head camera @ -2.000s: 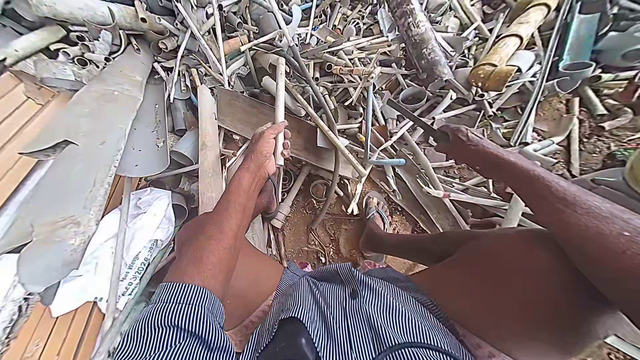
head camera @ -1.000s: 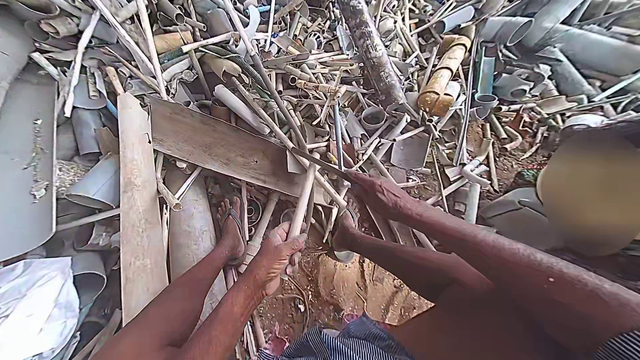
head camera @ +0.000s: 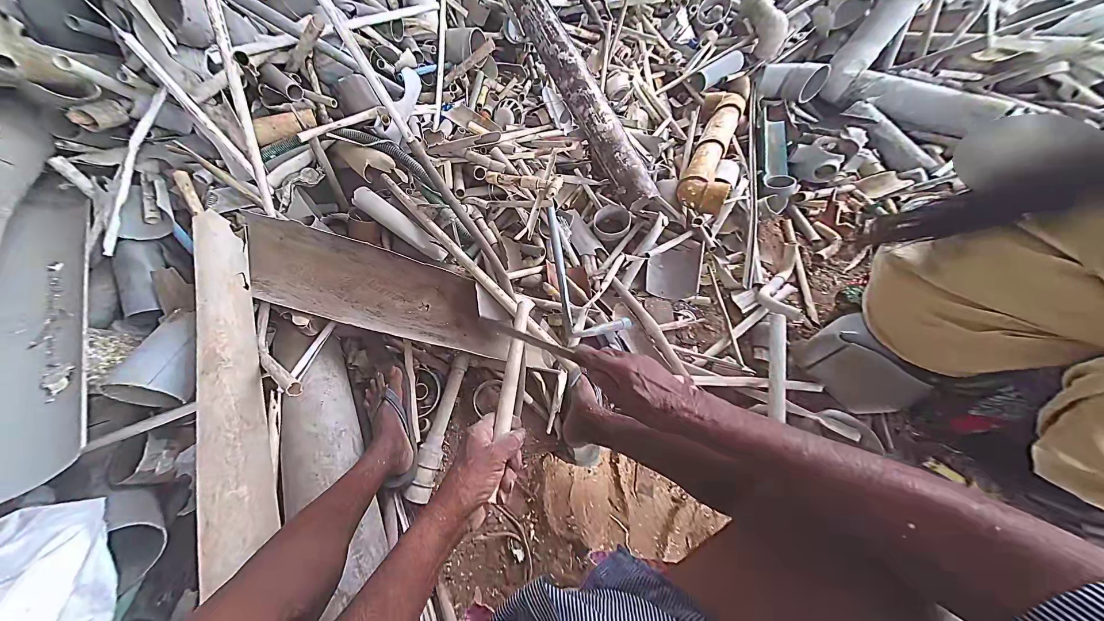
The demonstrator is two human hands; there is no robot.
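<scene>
My left hand (head camera: 485, 461) is closed around the lower part of a pale plastic pipe (head camera: 512, 371), which stands slanted between my feet. In my right hand (head camera: 617, 371) is a long thin dark blade (head camera: 539, 341); its handle is hidden by the fingers. The blade lies across the pipe near its upper end; whether it touches cannot be told. Behind them a long flat brown strip (head camera: 362, 285) rests on the scrap. A thin blue pipe (head camera: 559, 259) stands just beyond my right hand.
Scrap plastic pipes (head camera: 509, 164) are heaped ahead. A dirty pole (head camera: 595, 103) and a yellowish-brown pipe (head camera: 713, 155) lie on the heap. At left are a beige strip (head camera: 228, 397) and a white sack (head camera: 56, 561). Another person (head camera: 992, 293) in tan clothing is at the right.
My left hand has lowered the pipe closer to my body, and the blade has come across the pipe. The view has shifted, bringing the other person in at the right.
</scene>
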